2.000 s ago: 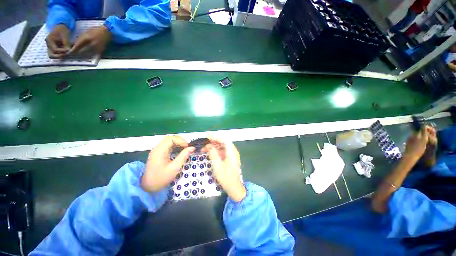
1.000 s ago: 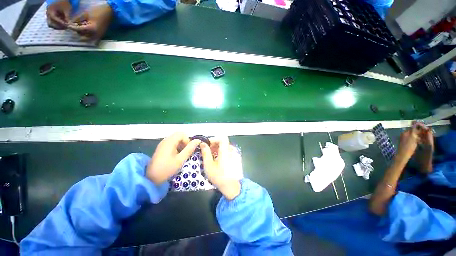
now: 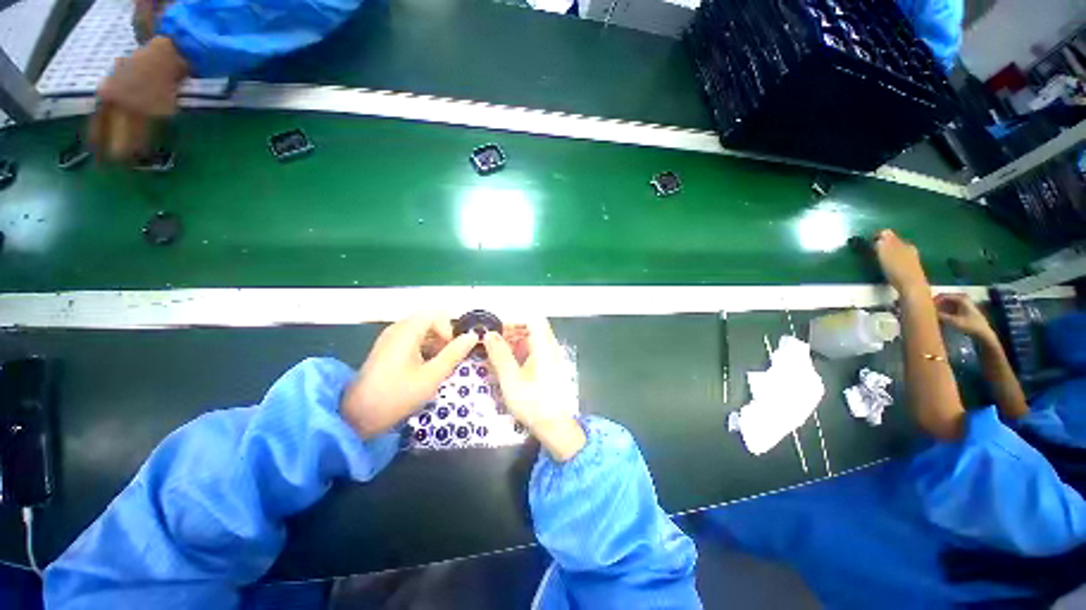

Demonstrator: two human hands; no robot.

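A round black watch case (image 3: 478, 322) is held between both hands, just at the near white rail of the belt. My left hand (image 3: 409, 369) grips its left side, with the thumb on its near edge. My right hand (image 3: 524, 375) grips its right side, also with the thumb at its near edge. The fingers behind it are partly hidden. Below the hands a shiny sheet (image 3: 459, 417) with rows of small dark round pads lies on the dark green mat. The hands cover its upper part.
The green belt (image 3: 357, 256) carries several dark cases. Right of the sheet lie a thin dark stick (image 3: 724, 358), a white wipe (image 3: 780, 399), pale sticks and a translucent bottle (image 3: 852, 334). Black trays (image 3: 822, 89) stand across. A neighbour's arm (image 3: 923, 334) reaches over the belt at right; another hand (image 3: 137, 101) reaches in at upper left.
The cases on the belt have shifted left. The case in my hands now shows more of its round face. The neighbour's hand and the hand opposite have moved over the belt.
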